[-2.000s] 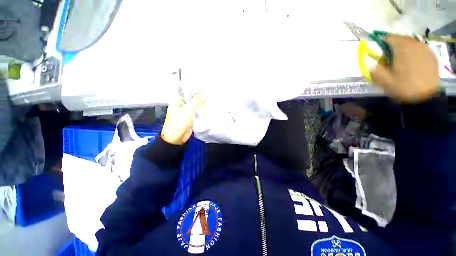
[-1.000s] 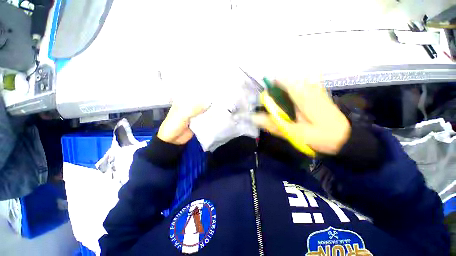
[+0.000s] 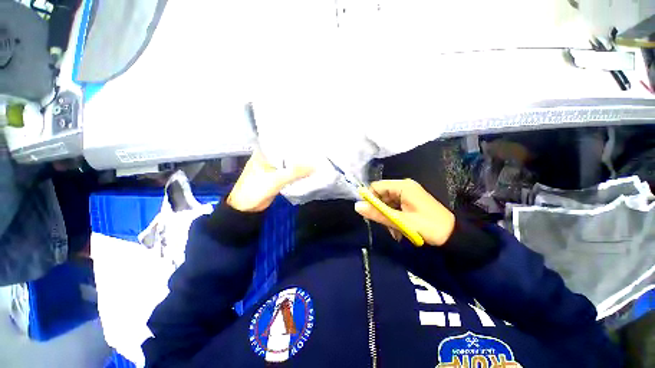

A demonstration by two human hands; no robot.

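Observation:
My left hand (image 3: pixel 257 182) grips pale fabric (image 3: pixel 314 188) at the table's front edge, above my lap. The cloth blends into the bright white table (image 3: pixel 194 93), so its far outline is hard to tell. A short dark strip (image 3: pixel 251 118) shows just above my left hand. My right hand (image 3: pixel 413 210) is closed on scissors (image 3: pixel 388 214) with a yellow handle. Their blades point up and left, at the right part of the fabric. Whether the blades touch or cut the cloth is not clear.
A curved grey piece (image 3: pixel 122 36) lies on a blue-edged board at upper left. A blue crate (image 3: pixel 118 213) with white cloth (image 3: pixel 118 287) is below the table at left. Grey panels with white edges (image 3: pixel 574 241) hang at lower right. Small dark tools (image 3: pixel 619 79) lie at upper right.
My right hand picked up the scissors at the table's right and brought them left to the fabric, then lower. My left hand stays about in place, holding the cloth.

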